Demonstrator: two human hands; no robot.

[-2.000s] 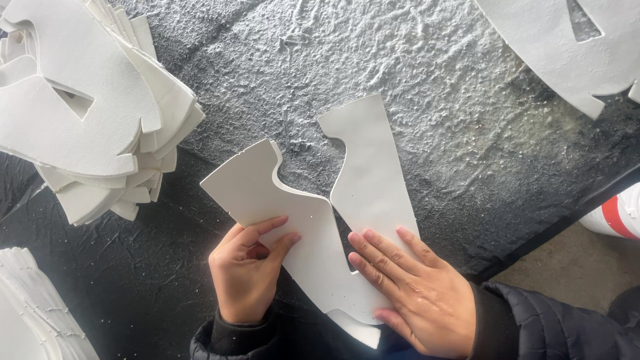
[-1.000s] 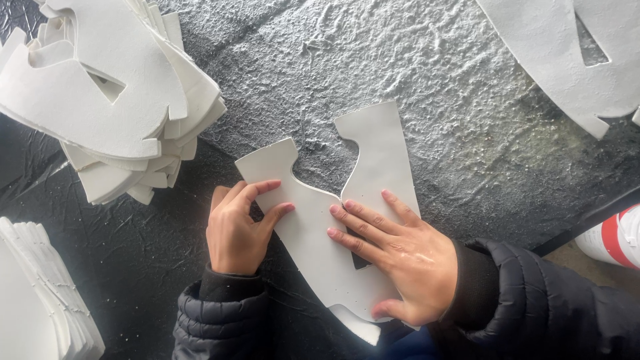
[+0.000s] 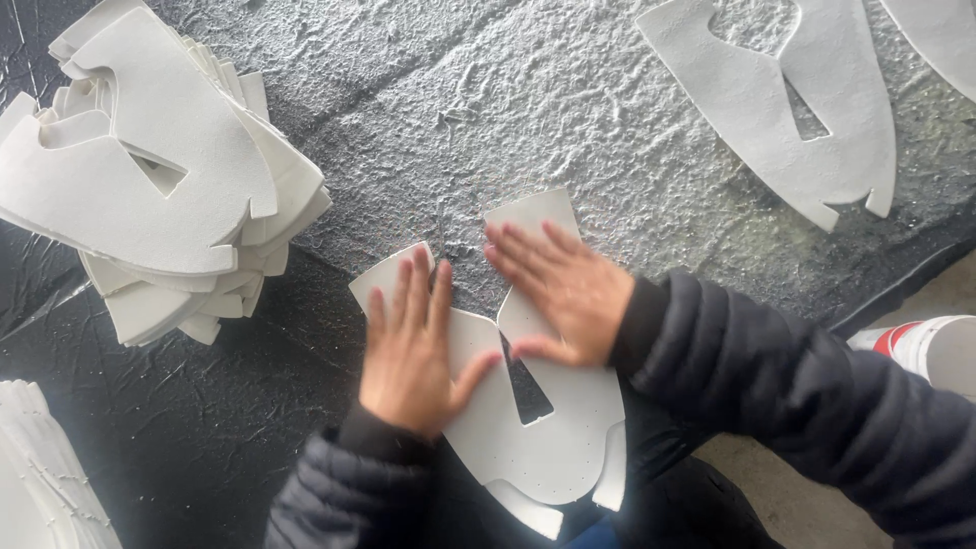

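Observation:
A white, flat cut-out sheet (image 3: 564,450), foam-like, with two upper arms and a wedge-shaped slot, lies at the lower centre on the dark covering. My left hand (image 3: 419,343) rests flat on its left arm, fingers spread. Across its right arm lies my right hand (image 3: 564,293), palm down, with the thumb near the slot. Neither hand grips the sheet. At the bottom edge two narrow flaps stick out from the rounded part.
A tall, uneven pile of similar white cut-outs (image 3: 191,191) stands at upper left, another stack (image 3: 46,473) at lower left. One cut-out (image 3: 831,91) lies at upper right, part of another (image 3: 938,38) beyond it. A white-and-red bucket (image 3: 907,343) is at the right edge.
My left hand has gone from holding the sheet's left edge to lying flat on it. My right hand has moved up onto the right arm, uncovering the slot.

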